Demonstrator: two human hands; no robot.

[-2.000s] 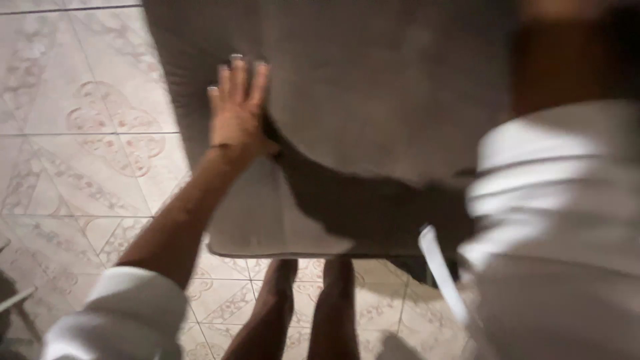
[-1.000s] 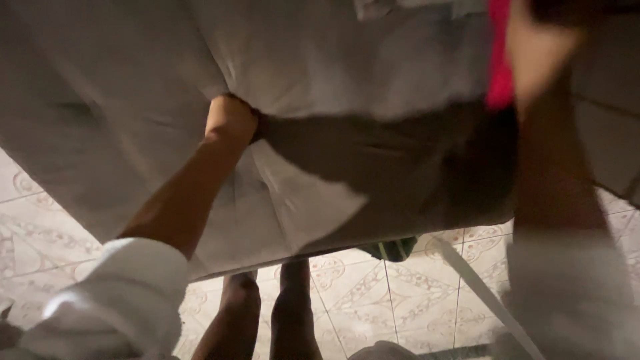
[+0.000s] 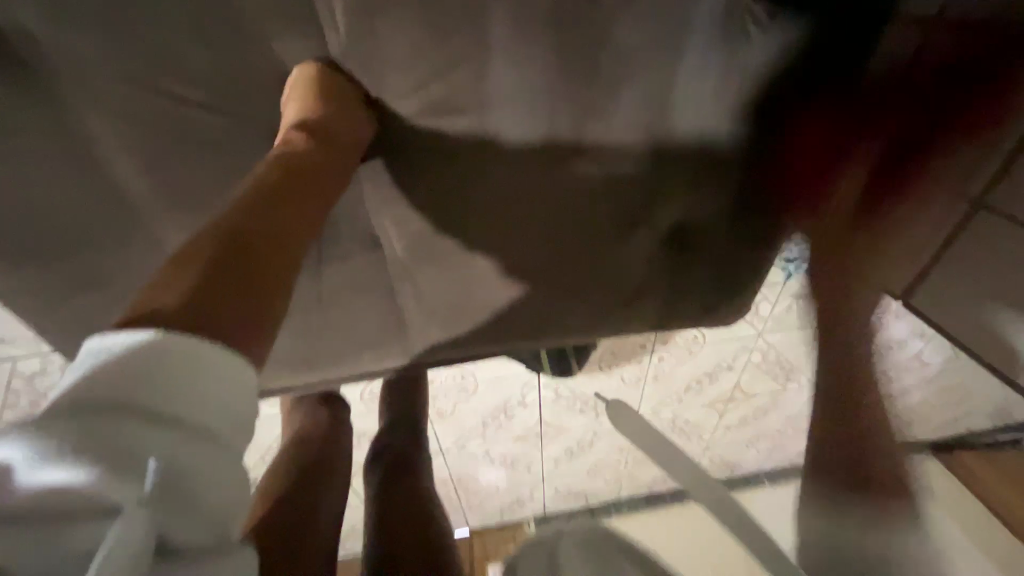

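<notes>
A large grey-brown padded fabric surface (image 3: 496,216), possibly a sofa or mattress, fills the upper half of the view. My left hand (image 3: 324,100) presses on it at the upper left, its fingers hidden beyond the wrist in a fold. My right forearm reaches up along the right side, badly blurred. At its upper end is a dark red, blurred thing (image 3: 896,136), perhaps cloth; the right hand itself cannot be made out against it. A pale strap or cord (image 3: 696,472) hangs at the lower middle.
Patterned light floor tiles (image 3: 512,448) show below the padded edge, with my legs at the lower left. A dark object with light lines (image 3: 564,360) lies partly beneath the edge. Darker tiles (image 3: 976,272) are at the right, above a dark border strip.
My left hand was spread flat on the fabric two seconds ago; now its fingers are out of sight. My right arm is lower, and the red thing beside it shows larger and darker. The view has shifted.
</notes>
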